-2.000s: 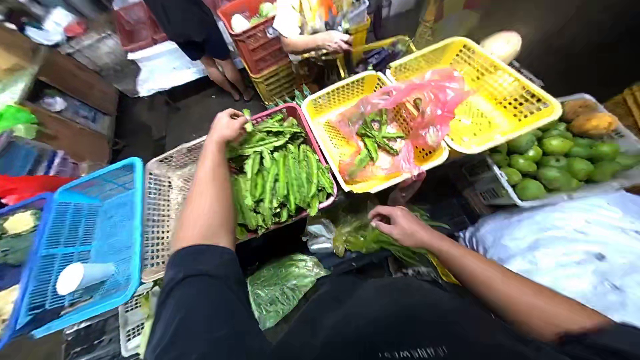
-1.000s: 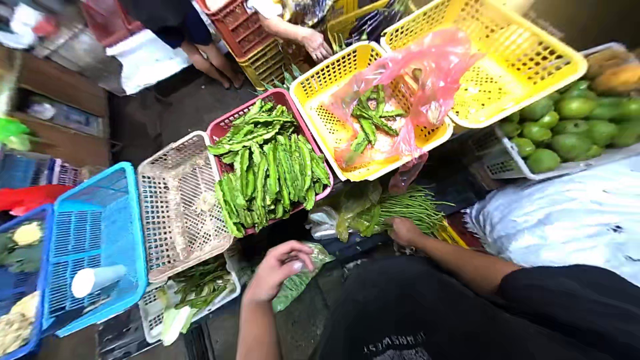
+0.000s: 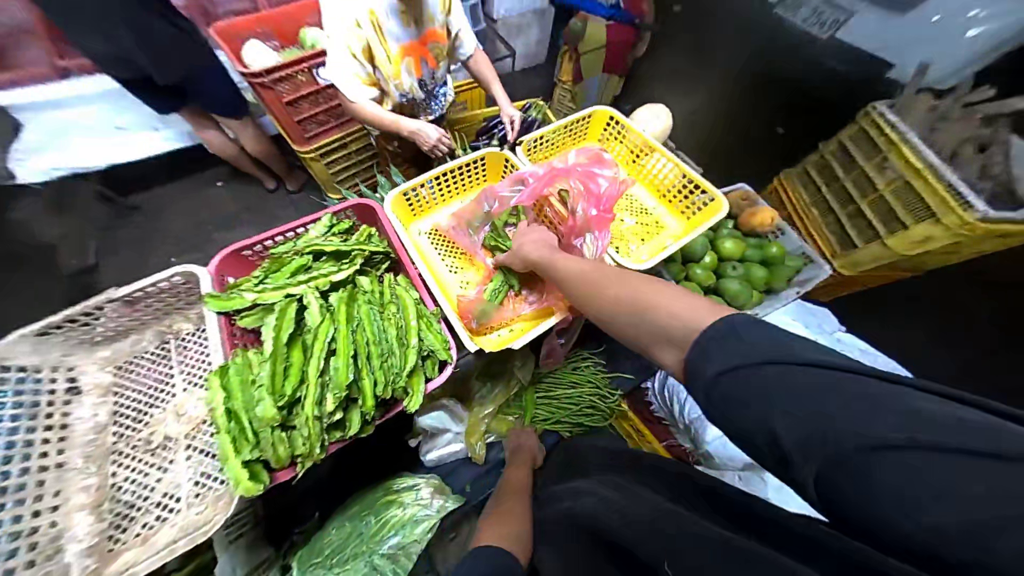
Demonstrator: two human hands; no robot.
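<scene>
My right hand [image 3: 530, 246] reaches into a yellow plastic basket [image 3: 424, 204], its fingers around winged beans [image 3: 498, 286] lying on a crumpled pink plastic bag [image 3: 592, 188]. My left hand [image 3: 524, 446] is low in the middle, beside a bundle of long string beans [image 3: 572, 394] and a yellowish plastic bag [image 3: 488, 400]. A green pod [image 3: 529, 406] rises just above its fingers; whether they grip it is hidden. To the left, a dark pink basket [image 3: 370, 210] holds a heap of winged beans [image 3: 336, 344].
A whitish basket [image 3: 152, 416] stands left; another yellow basket [image 3: 680, 184] adjoins the first. Green fruit [image 3: 732, 268] fills a crate at right. A bag of greens [image 3: 376, 528] lies below. Across, a person's hands [image 3: 432, 138] are at eggplants [image 3: 492, 132]; another person stands upper left.
My right hand has moved from the string beans up into the yellow basket. My left hand, earlier at the winged bean heap, is now beside the string beans. The view has shifted right.
</scene>
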